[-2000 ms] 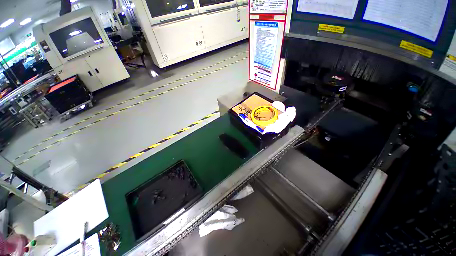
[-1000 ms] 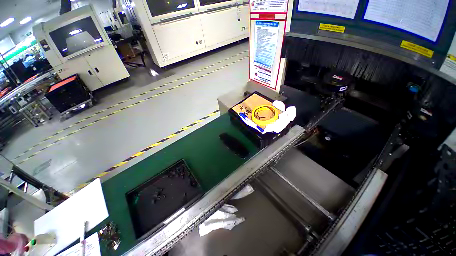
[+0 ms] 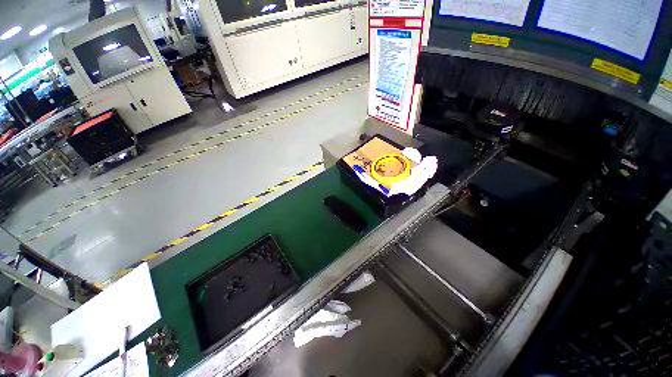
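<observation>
Neither of my hands is in view. Nearest in front of me is the conveyor, with a long grey metal rail (image 3: 339,276) on the bench side and another rail (image 3: 527,316) at the right. Metal plates and rods (image 3: 442,283) lie between the rails. Crumpled white wipes (image 3: 324,325) lie by the inner rail. A shallow black tray (image 3: 239,294) with small dark pieces in it sits on the green mat (image 3: 295,221). A dark oblong thing (image 3: 345,213), maybe a brush, lies right of the tray.
A black box (image 3: 377,199) holds cardboard, a yellow tape roll (image 3: 390,169) and white cloth. White papers (image 3: 107,320), a pen (image 3: 125,342) and small brassy parts (image 3: 162,346) are at lower left. A dark machine opening (image 3: 516,191) is at right.
The pink thing at the lower left edge has shifted slightly. Otherwise the view is nearly the same.
</observation>
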